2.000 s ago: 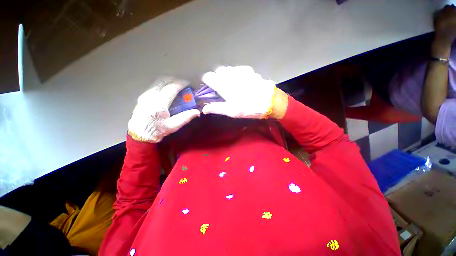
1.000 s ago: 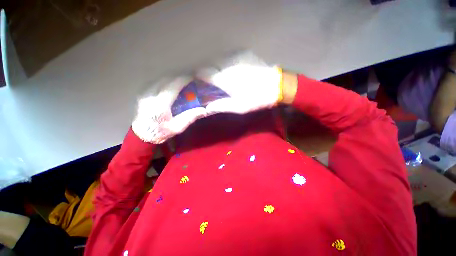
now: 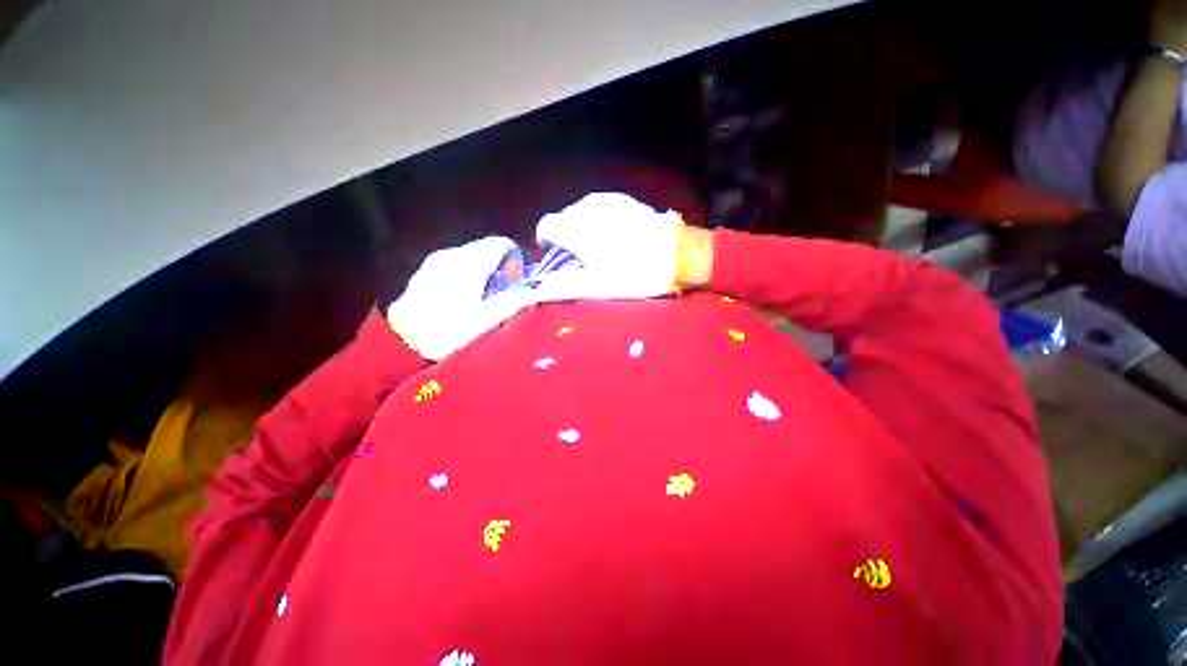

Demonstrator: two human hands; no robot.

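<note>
A small purple bundle (image 3: pixel 531 268) with an orange-red mark at its left end and paler streaks at its right end is held between my hands, close to my red garment. My left hand (image 3: pixel 460 297), in a white knitted glove, grips the marked end. My right hand (image 3: pixel 612 245), in a white glove with a yellow-orange cuff, grips the streaked end. The fingers hide much of the bundle.
The white table (image 3: pixel 300 98) curves across the upper left, beyond my hands. A person's forearm (image 3: pixel 1143 137) and lavender sleeve show at the upper right. Blue plastic (image 3: pixel 1035 331) and a brown carton (image 3: pixel 1106 436) lie low at the right. Yellow-orange cloth (image 3: pixel 176 455) is at the left.
My view has shifted, so less of the table shows and the brown carton on it is out of view. My hands and the bundle now appear off the table's edge, nearer my body.
</note>
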